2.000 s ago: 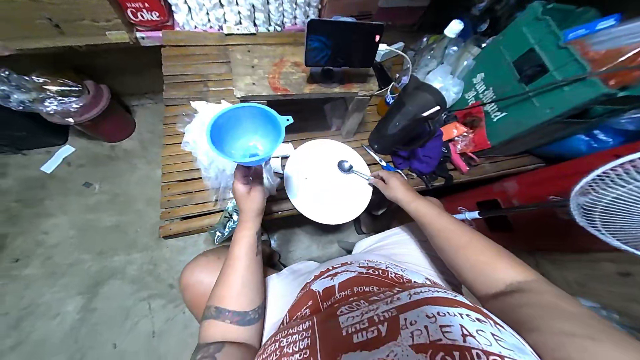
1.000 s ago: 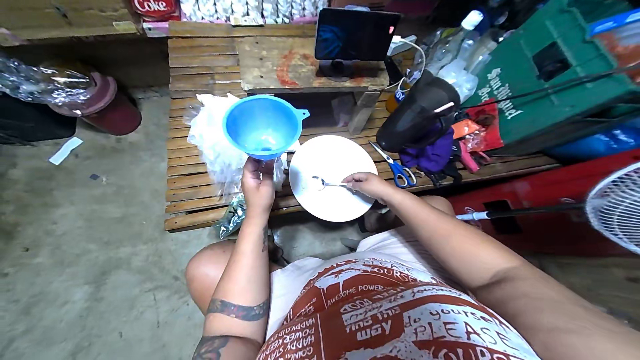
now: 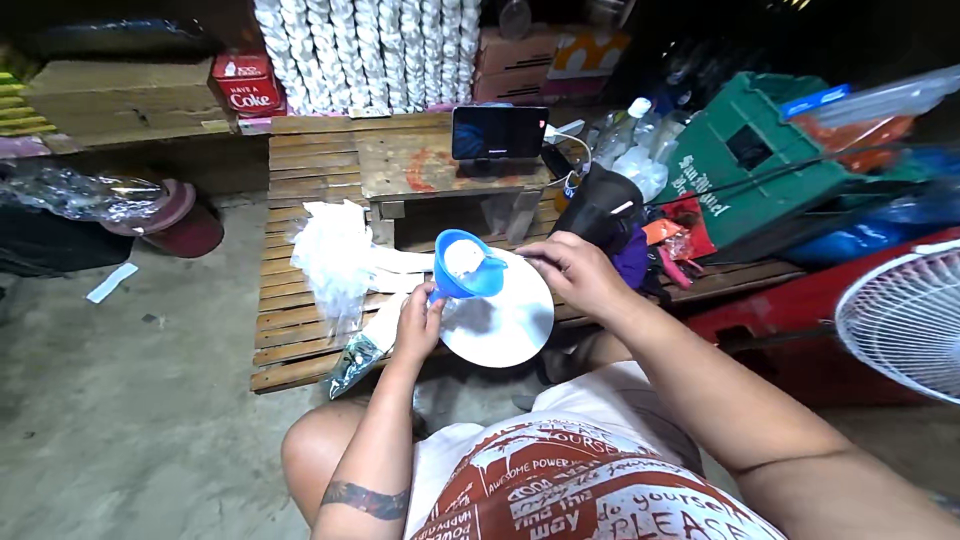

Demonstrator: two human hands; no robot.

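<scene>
My left hand (image 3: 420, 319) grips the narrow end of a blue plastic funnel (image 3: 480, 283), tilted over the left part of a round white plate or lid (image 3: 517, 322). White material (image 3: 463, 257) shows inside the funnel. My right hand (image 3: 574, 270) is just right of the funnel, above the round piece's upper right edge, fingers closed on a spoon (image 3: 501, 260) whose bowl end is at the funnel's rim. Left of the funnel lies a pile of clear plastic bags (image 3: 334, 259) on the slatted wooden bench (image 3: 289, 300). What lies on the round surface is too bright to tell.
A small wooden stand (image 3: 390, 161) bears a phone or tablet (image 3: 499, 133). Right of it are a black container (image 3: 600, 206), a purple cloth (image 3: 628, 259) and a green plastic crate (image 3: 765, 172). A white fan (image 3: 907, 322) stands at the far right, a dark red bucket (image 3: 184, 225) at the left.
The funnel has tipped over the round white surface, having been left of it before. The spoon has risen from that surface to the funnel's rim. The view has shifted.
</scene>
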